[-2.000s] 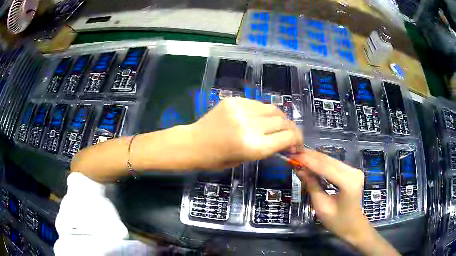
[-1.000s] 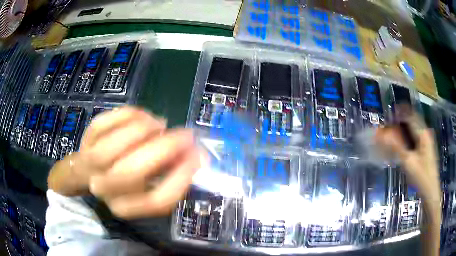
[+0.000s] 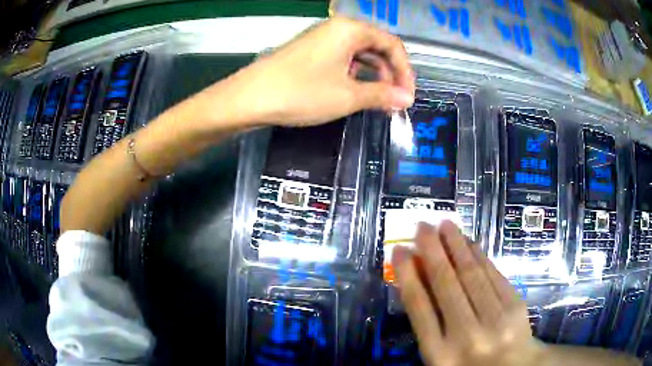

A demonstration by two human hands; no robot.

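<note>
My left hand [image 3: 336, 75] reaches over from the left and pinches the upper edge of a clear film with blue print [image 3: 422, 154]. The film lies over the dark screen of a keypad phone [image 3: 392, 187] in the tray. My right hand [image 3: 465, 293] holds a white card with orange-yellow print [image 3: 411, 227] flat under its fingertips, over that phone's keys just below the screen. The phone to its left [image 3: 307, 154] has a plain dark screen; the one to its right [image 3: 531, 161] shows blue print. The lower keys are hidden by the card and right hand.
The clear tray [image 3: 239, 243] holds two rows of phones. Another filled tray [image 3: 154, 78] stands at the left. A pale film sheet with blue pieces [image 3: 479, 25], a tan board [image 3: 590, 43] and a small blue-white piece [image 3: 643, 95] lie at the far side.
My left hand has moved right and up to the film's top edge. My right hand has moved left from the tray's right side and now holds the card on the phone. The view is closer.
</note>
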